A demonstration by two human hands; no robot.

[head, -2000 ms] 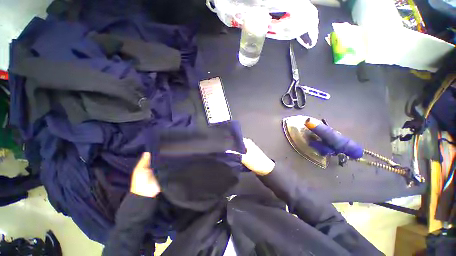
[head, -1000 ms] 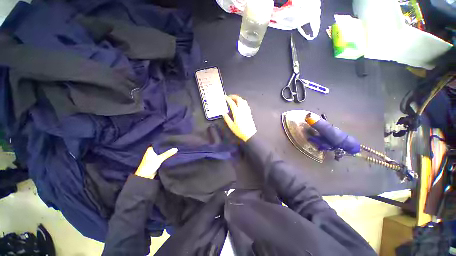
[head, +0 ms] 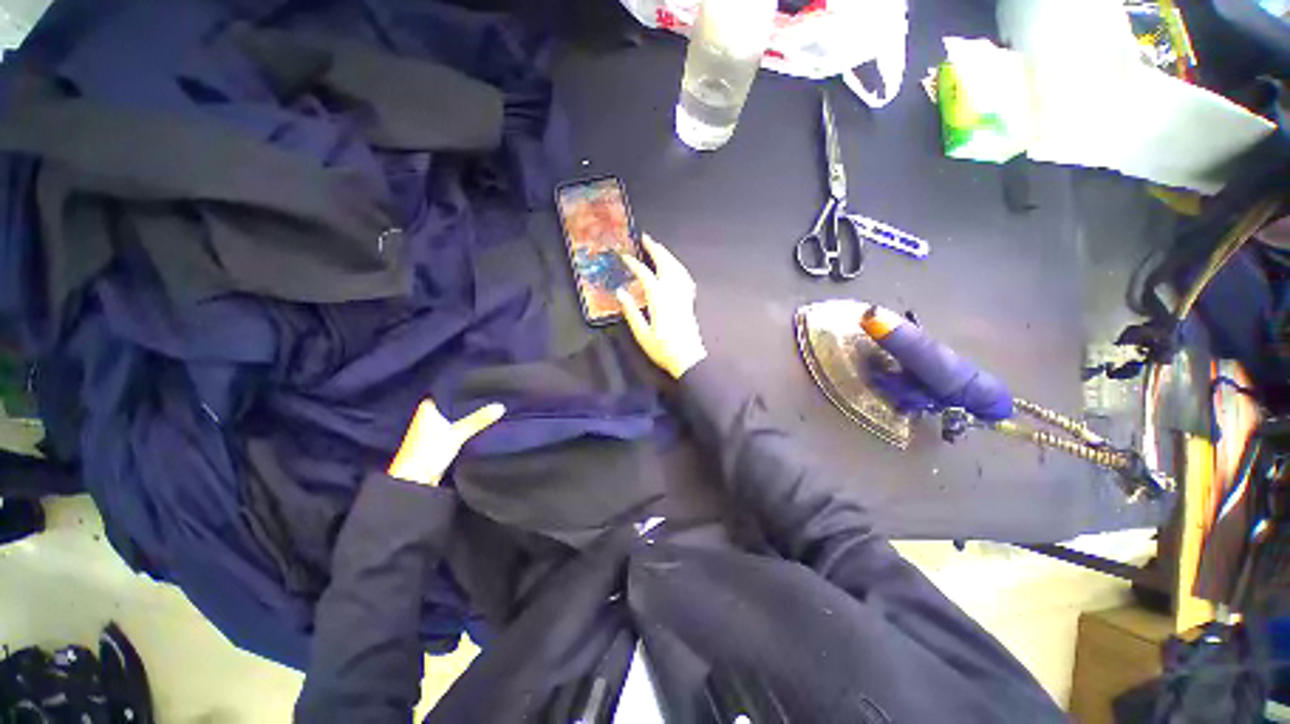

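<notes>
The smartphone (head: 594, 241) lies flat on the dark table with a red and blue picture on its screen. My right hand (head: 665, 311) is at the phone's lower right, its fingertips on or just over the screen; the hand holds nothing. My left hand (head: 436, 441) rests at the left edge of the garment piece (head: 566, 474), thumb stretched out over it; the fingers under the cloth are hidden. The piece is dark grey with a navy strip and lies at the table's near edge against my body. The navy garment heap (head: 184, 368) fills the left side.
The iron (head: 856, 371) rests at right, its hose (head: 1075, 441) running right. Shears (head: 832, 212) and a white-and-blue cutter (head: 891, 238) lie beyond it. A clear bottle (head: 715, 92), white plastic bag (head: 849, 43) and green-and-white packet (head: 979, 106) are at the far side.
My right hand has left the garment and reached forward to the phone. The screen has changed from a pale page to a red and blue picture. The garment piece has been lowered.
</notes>
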